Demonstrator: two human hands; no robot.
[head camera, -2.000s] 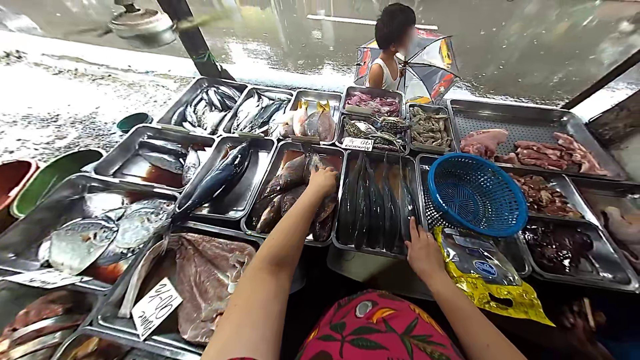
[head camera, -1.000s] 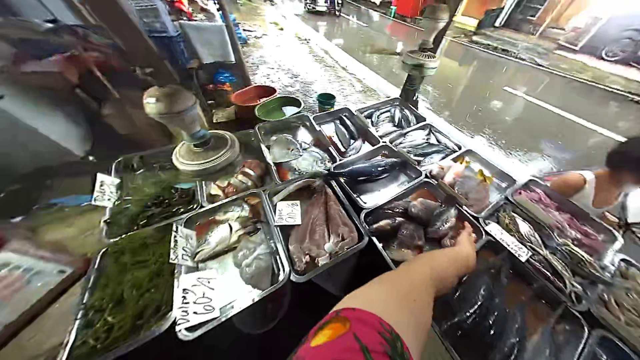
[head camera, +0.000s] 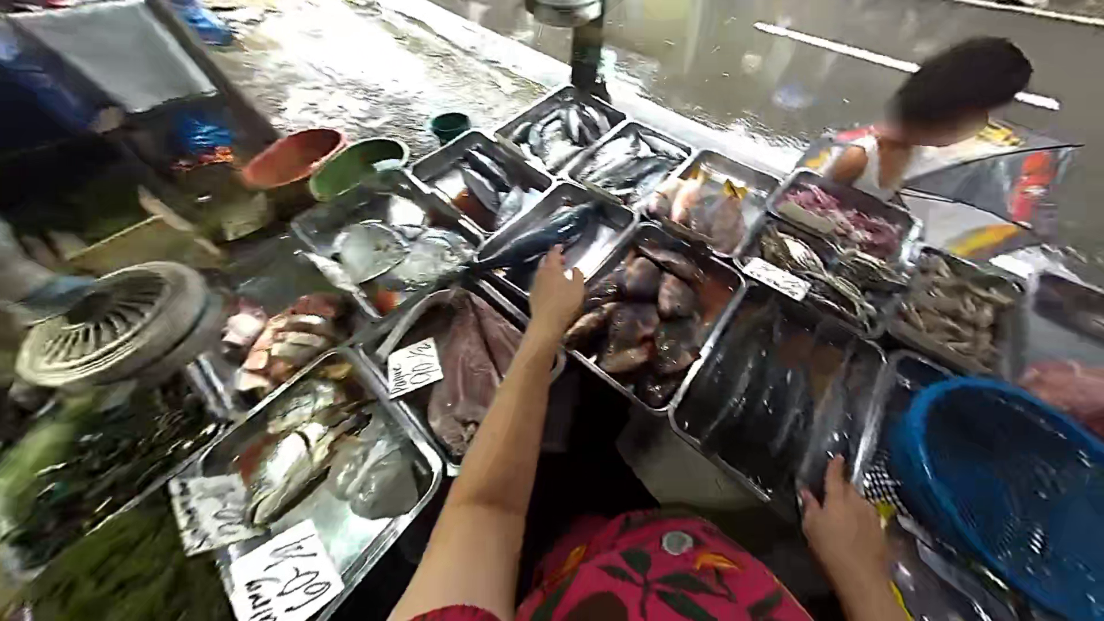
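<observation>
My left hand (head camera: 557, 289) reaches forward over the near edge of a metal tray with a dark whole fish (head camera: 543, 233); its fingers are near the fish, and whether they touch it is unclear. To its right is a tray of brownish fish (head camera: 638, 310). My right hand (head camera: 841, 517) rests at the near right corner of a tray of long dark fish (head camera: 768, 379), fingers apart at the rim. A blue plastic basket (head camera: 1018, 492) lies right of it. A tray with a flat skinned fish (head camera: 461, 371) and a handwritten sign is below my left forearm.
More trays of fish, shrimp (head camera: 953, 315) and pink seafood (head camera: 841, 220) surround these. At left are a fan-like grey device (head camera: 116, 323), green seaweed (head camera: 103, 552), and red (head camera: 293, 158) and green basins (head camera: 358, 166). A person (head camera: 940, 112) with an umbrella (head camera: 992, 194) stands beyond the trays.
My left hand has moved from the tray of brownish fish to the tray with the dark whole fish on its left. The view has swung left and partly back.
</observation>
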